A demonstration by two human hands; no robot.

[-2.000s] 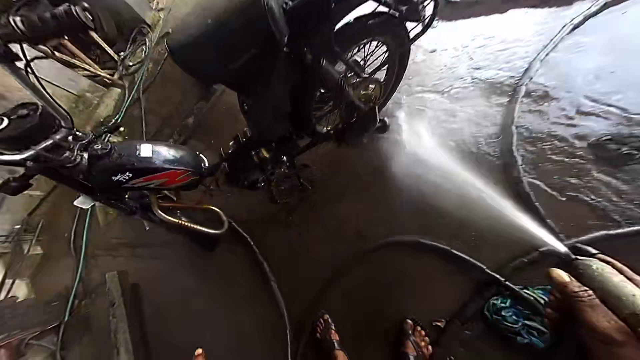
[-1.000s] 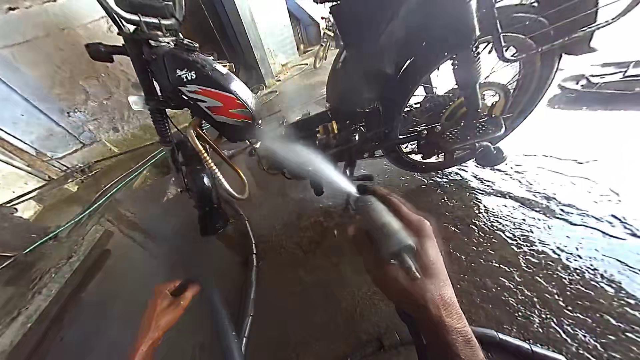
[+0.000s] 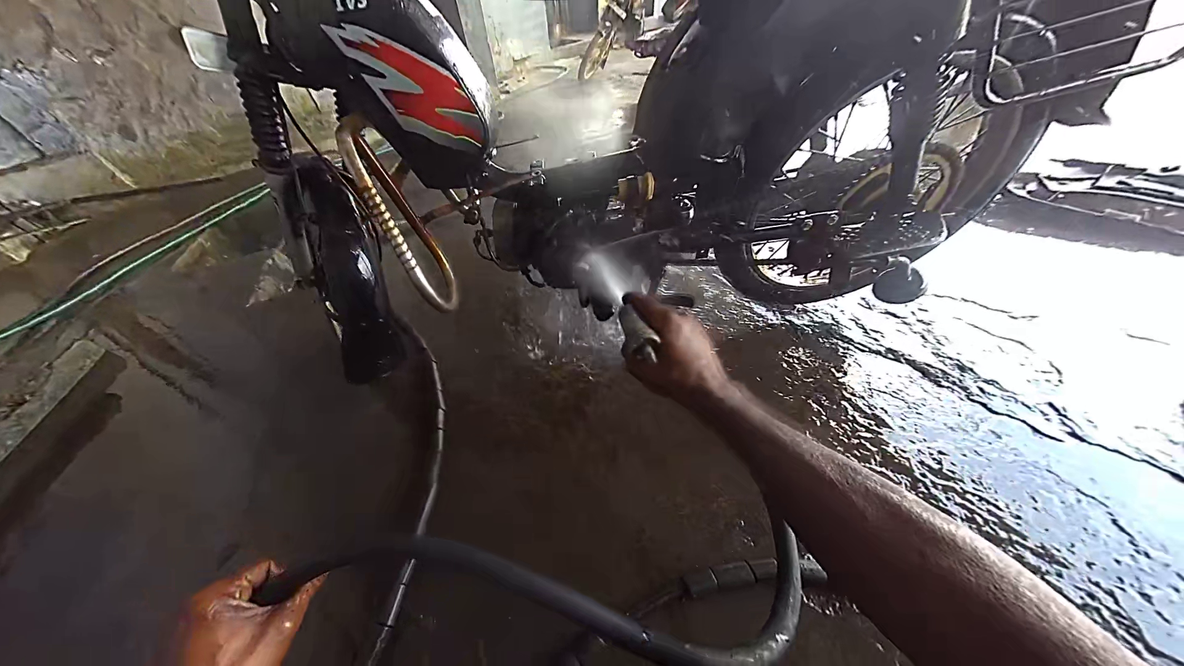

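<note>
My right hand [image 3: 680, 356] is closed around a spray nozzle [image 3: 638, 335], from which water sprays at the lower engine [image 3: 564, 242] of a motorcycle. Spray and mist partly hide the engine. At the lower left, my left hand [image 3: 248, 615] grips a thick black hose [image 3: 518, 578], which curves over the floor and up behind my right forearm. The motorcycle's black fuel tank [image 3: 416, 83] bears a red and silver graphic. Below the tank is a bent metal crash bar [image 3: 393, 217], beside the front wheel's mudguard [image 3: 356, 268].
Wet floor [image 3: 555, 444] spreads beneath the motorcycle, with a ribbed hose [image 3: 435, 416] running across it. A green hose [image 3: 139, 259] lies at the left near a stone wall [image 3: 120, 92] and a concrete edge [image 3: 46, 398]. Another motorcycle [image 3: 606, 37] stands in the background.
The spray was aimed beside the rear wheel, then at the engine's side; it now strikes lower on the engine. My right hand has reached closer to the engine. The view has shifted strongly.
</note>
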